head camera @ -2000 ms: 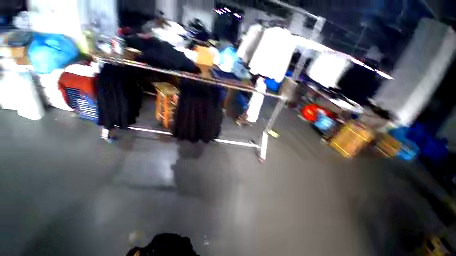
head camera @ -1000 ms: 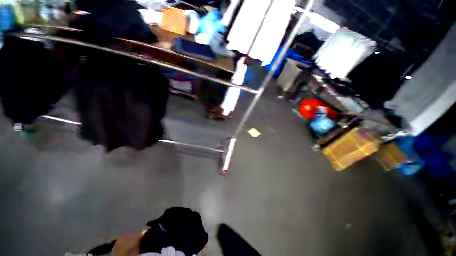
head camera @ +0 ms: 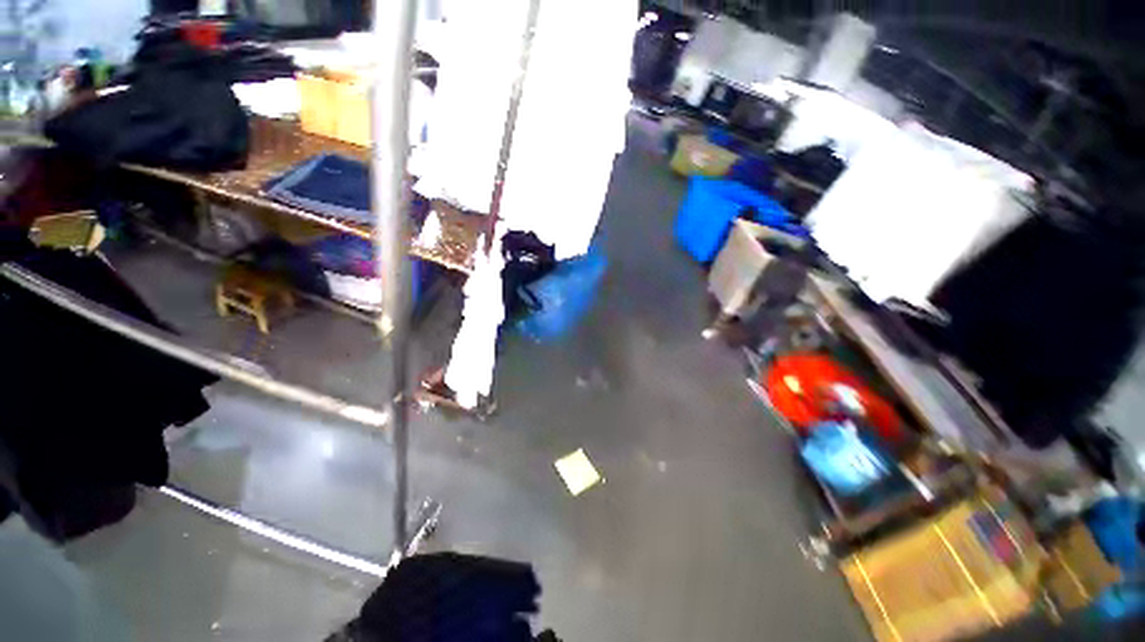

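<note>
No hand of mine shows clearly. A black shape (head camera: 452, 599), perhaps dark cloth or part of my clothing, is cut off by the bottom edge. The garment rail (head camera: 226, 364) stands in front of me at the left, with its upright post near the middle. Dark garments (head camera: 82, 389) hang from it at the far left. Behind it, a brown table (head camera: 283, 141) holds a black garment heap (head camera: 157, 115), folded navy garments (head camera: 329, 188) and a tan box (head camera: 337, 107).
White garments (head camera: 540, 113) hang beside the table. A wooden stool (head camera: 258, 297) is under it. A yellow paper (head camera: 578, 472) lies on the grey floor. At the right are a cardboard box (head camera: 942, 577), a red item (head camera: 829, 391), a blue bag (head camera: 735, 216) and dark hanging garments (head camera: 1036, 320).
The view has moved forward and turned right. The rail's post and the table are closer, and the hanging dark garments have shifted left. A blurred hand-like shape at the bottom is no longer visible.
</note>
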